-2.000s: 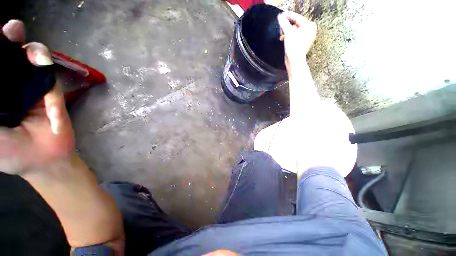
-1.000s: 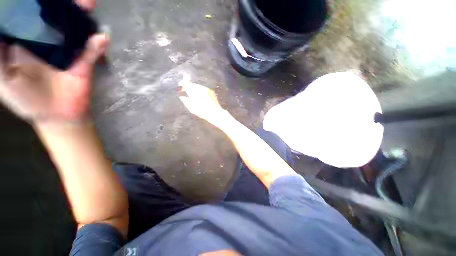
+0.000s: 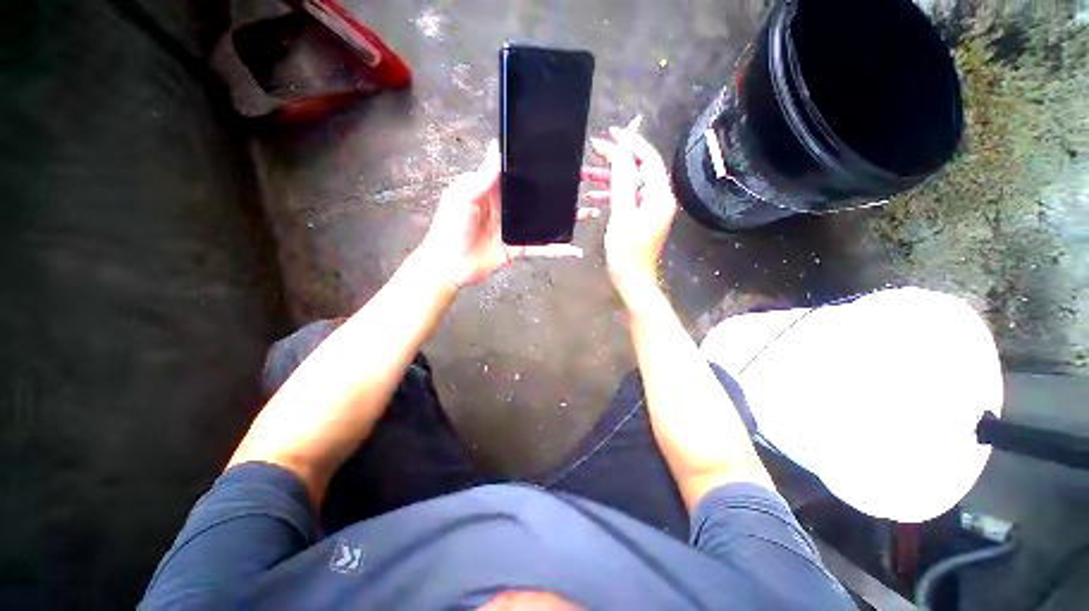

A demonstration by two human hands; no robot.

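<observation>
A smartphone (image 3: pixel 546 149) with a dark screen is upright in front of me at the upper middle. My left hand (image 3: pixel 475 227) holds it from its left side and below, with some fingers hidden behind it. My right hand (image 3: pixel 641 209) is just right of the phone, fingers bent and partly spread. A short, thin white tip, which looks like the cigarette (image 3: pixel 633 123), sticks out at its fingers; most of it is hidden. Overexposure blurs the right fingers, and I cannot tell whether they touch the phone's edge.
An open black bucket (image 3: pixel 764 149) stands on the concrete floor right of my right hand. A large bright white rounded object (image 3: pixel 878 400) is by my right thigh, beside a dark bar (image 3: pixel 1033 439). A red-edged dustpan (image 3: pixel 358 54) lies at the upper left. A grey hose (image 3: pixel 961 567) curves at lower right.
My left hand has brought the phone from the left edge to the middle. My right hand moved from over the bucket to above the floor, then up beside the phone. The view has shifted.
</observation>
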